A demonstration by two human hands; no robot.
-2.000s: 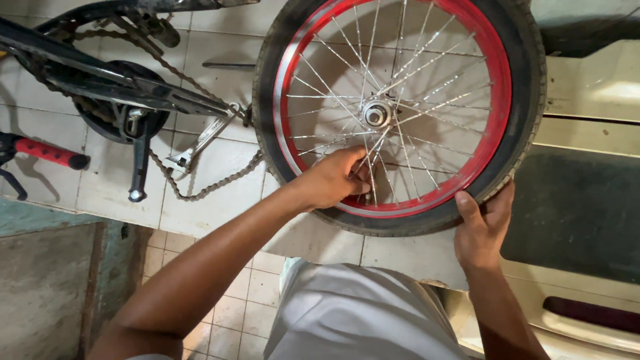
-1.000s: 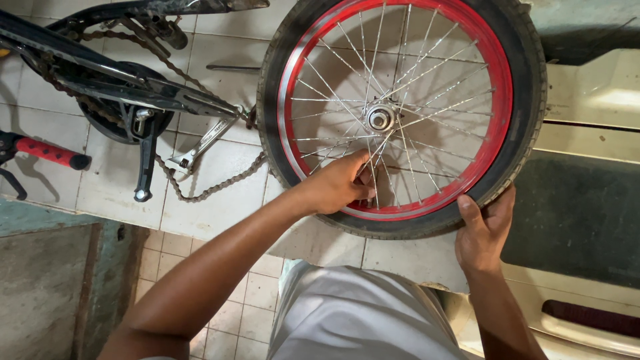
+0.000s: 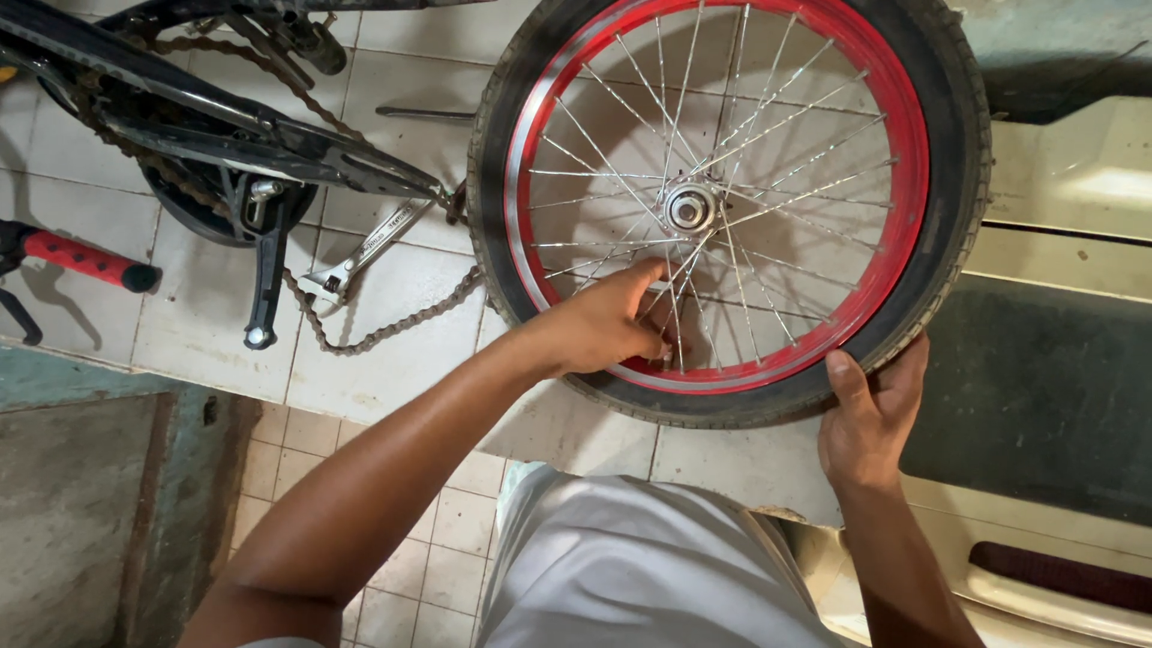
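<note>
A bicycle wheel with a red rim (image 3: 911, 193) and black tyre (image 3: 958, 180) is tilted over the tiled worktop. My left hand (image 3: 612, 319) reaches over the lower left rim, its fingers among the spokes (image 3: 747, 252) below the hub (image 3: 690, 209); the fingertips are partly hidden. My right hand (image 3: 873, 409) grips the tyre at the lower right, thumb on the near side and fingers behind. Left of the wheel lie a drive chain (image 3: 396, 337), an adjustable wrench (image 3: 364, 252) and the black bicycle frame (image 3: 333, 166) with its crank arm (image 3: 267, 270).
A handlebar grip (image 3: 85, 259), red with a black end, lies at the far left. A thin metal tool (image 3: 423, 113) lies behind the tyre's left side. The white tiled worktop (image 3: 378, 391) ends in front of my body. A cream-coloured vehicle (image 3: 1062, 198) stands close on the right.
My left hand has shifted slightly, and its index finger now stretches up toward the hub. My right hand stays on the tyre, and the wheel has hardly moved.
</note>
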